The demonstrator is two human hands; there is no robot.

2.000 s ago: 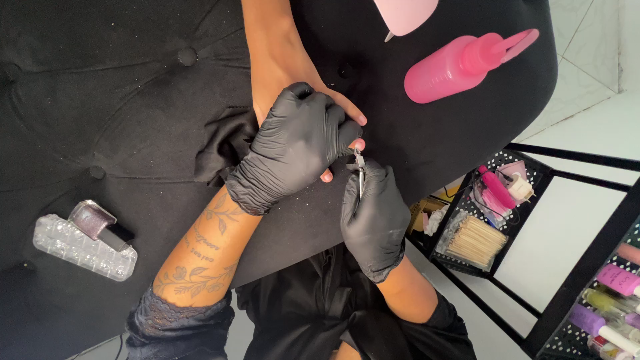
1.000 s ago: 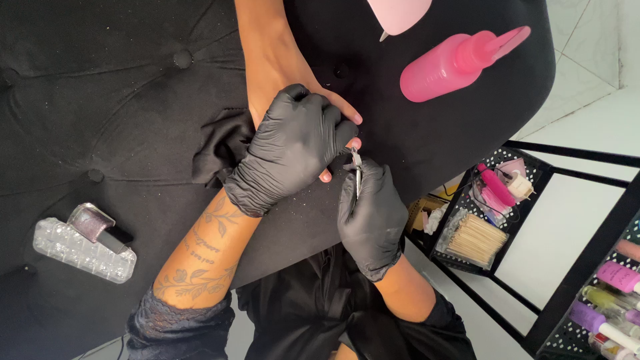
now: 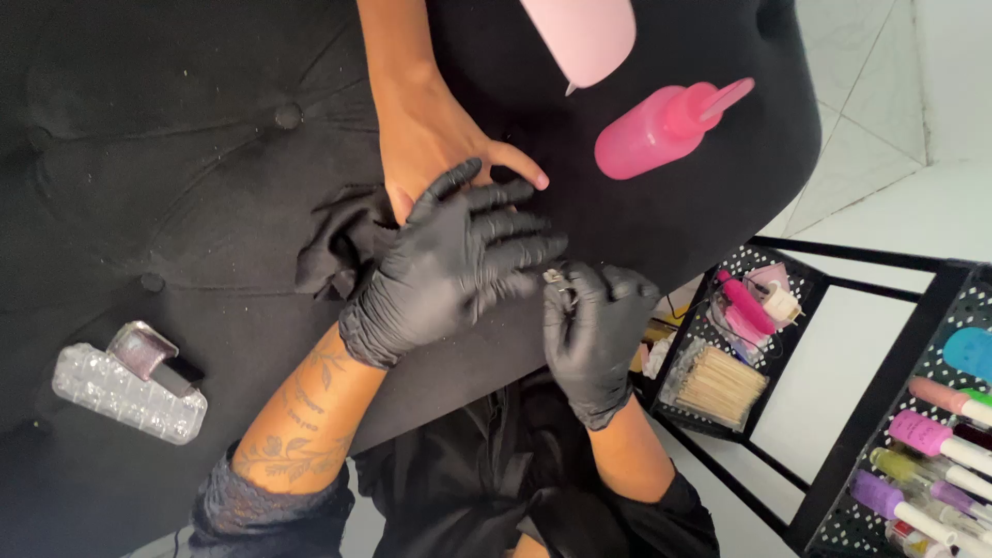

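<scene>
My left hand (image 3: 449, 271), in a black glove, lies with its fingers spread over the other person's hand (image 3: 434, 147), hiding most of its fingers; one finger and its nail show past my fingertips. Just right of it, my gloved right hand (image 3: 597, 333) is closed around a small metal tool (image 3: 556, 280), whose tip shows between thumb and forefinger; the rest is hidden in the palm. A crumpled black cloth (image 3: 341, 240) lies beside my left wrist.
A pink plastic bottle (image 3: 659, 132) and a pale pink device (image 3: 589, 39) are on the black tufted surface. At left, a nail polish bottle (image 3: 143, 351) rests on a clear plastic case (image 3: 116, 395). A black cart (image 3: 926, 310) at right holds wooden sticks (image 3: 717, 384) and polish bottles.
My left hand has opened from its hold on the other person's fingers and spread out. My right hand has turned, and the metal tool has come away from the fingertip.
</scene>
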